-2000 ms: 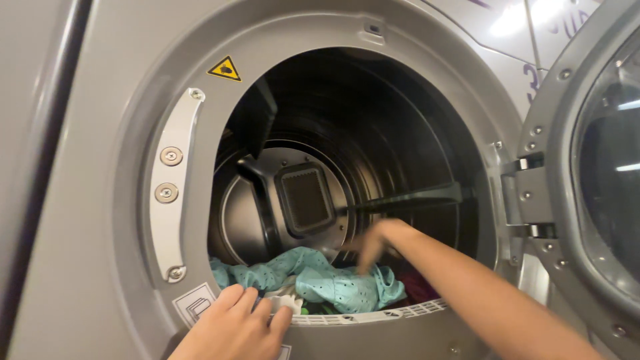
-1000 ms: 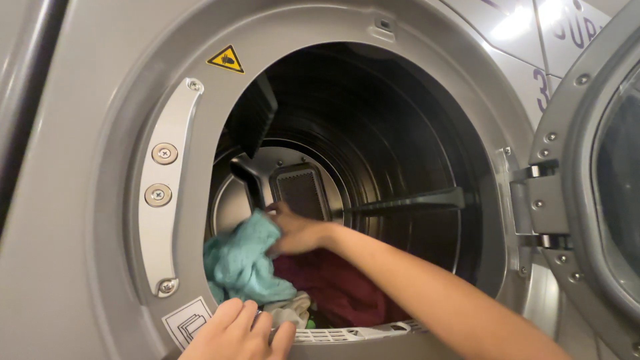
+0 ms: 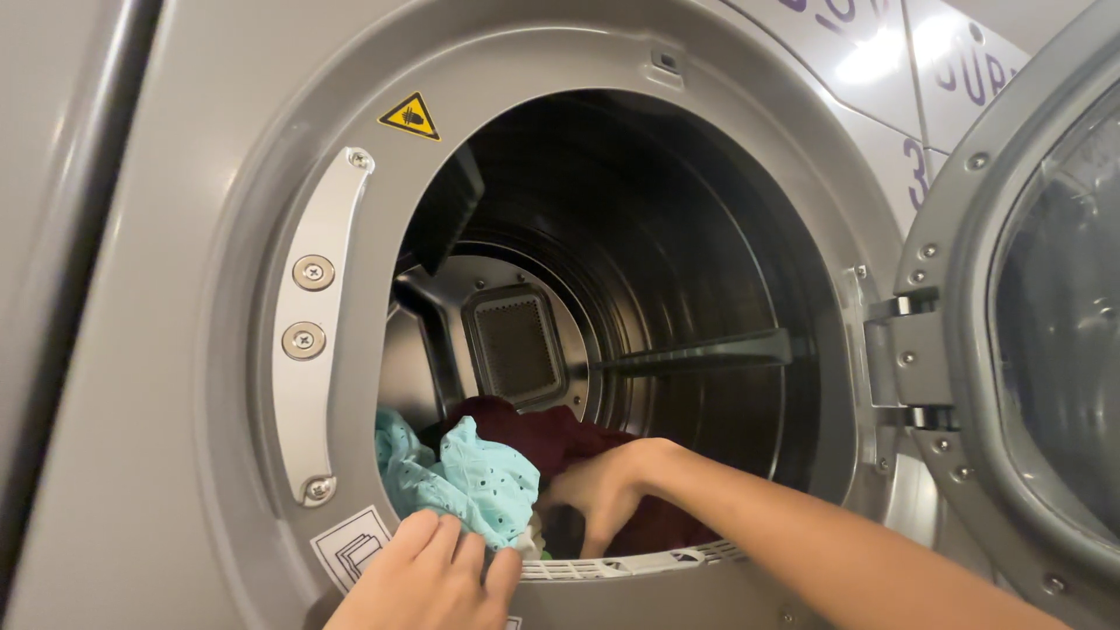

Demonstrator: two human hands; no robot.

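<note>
An open front-loading dryer drum (image 3: 691, 262) holds a heap of laundry at its bottom. Turquoise eyelet fabric (image 3: 490, 481) lies bunched at the left, with dark maroon cloth (image 3: 534, 433) behind it and to its right. My left hand (image 3: 429, 569) rests with bent fingers over the lower rim, against the edge of the turquoise fabric; whether it grips anything is unclear. Inside the drum, my right hand (image 3: 604, 490) reaches down beside the maroon cloth, thumb apart from the fingers, whose tips are hidden among the clothes. A bit of pale cloth shows between the hands.
The round glass door (image 3: 962, 350) is swung out on hinges at the right. A metal strike plate (image 3: 306, 332) with screws runs down the left of the opening. A perforated white strip (image 3: 604, 569) lines the lower rim, and a drum paddle (image 3: 700, 353) juts inward.
My right hand has moved from the turquoise fabric near the back down toward the front of the drum. The turquoise fabric now lies bunched at the left, and more maroon cloth shows than at first.
</note>
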